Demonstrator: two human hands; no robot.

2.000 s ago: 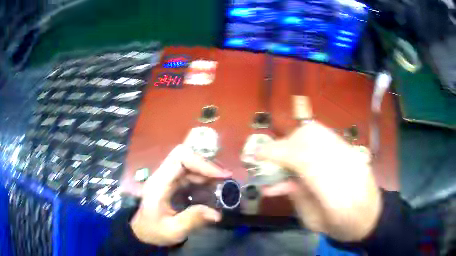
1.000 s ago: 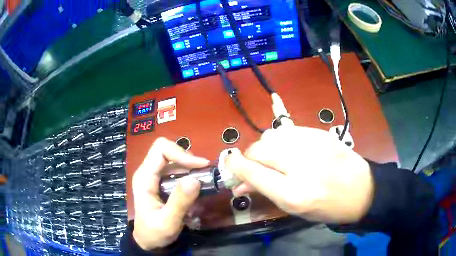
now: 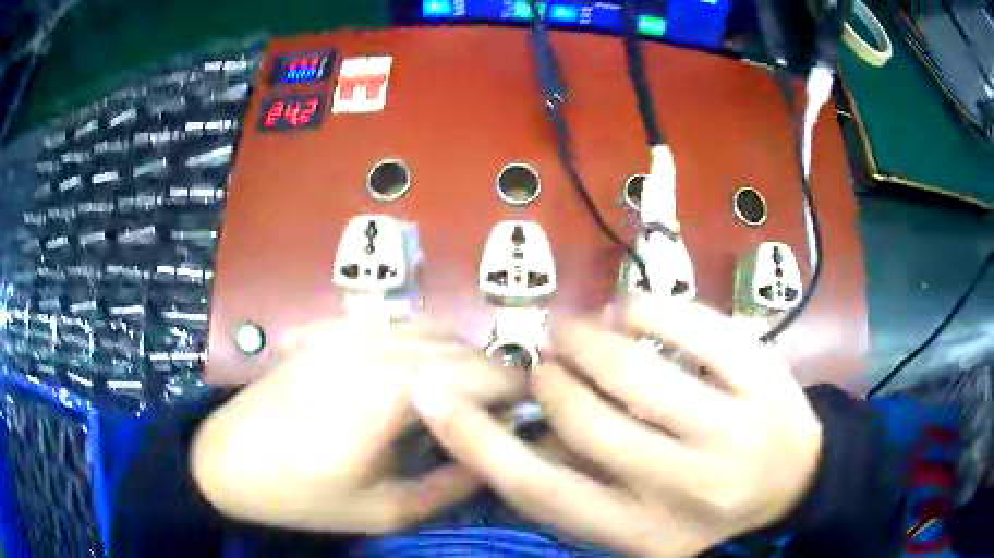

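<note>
My left hand (image 3: 338, 431) and my right hand (image 3: 676, 431) meet low in front of the reddish-brown test box (image 3: 458, 120), both blurred. A dark and metallic piece (image 3: 528, 412), seemingly the car charger, shows in small part between them; my left fingers curl round it and most is hidden. What my right hand holds cannot be told. Just above the fingertips is a lower round socket (image 3: 512, 355) on a pale strip. Pale AC outlets (image 3: 518, 262) stand in a row, with round metal-rimmed sockets (image 3: 518, 183) above. A white USB plug (image 3: 659, 185) on a black cable hangs over the third outlet.
A clear blister tray (image 3: 131, 229) with dark units lies at the left, above blue bins (image 3: 49, 458). Red and blue meters (image 3: 292, 112) sit top left on the box. More cables (image 3: 809, 153) hang at the right. The screen (image 3: 567, 13) and tape roll (image 3: 867, 31) are behind.
The view has shifted downward, so the box sits higher in the picture. The metallic cylinder seen plainly in my left hand is now mostly covered, and my hands have come together and overlap.
</note>
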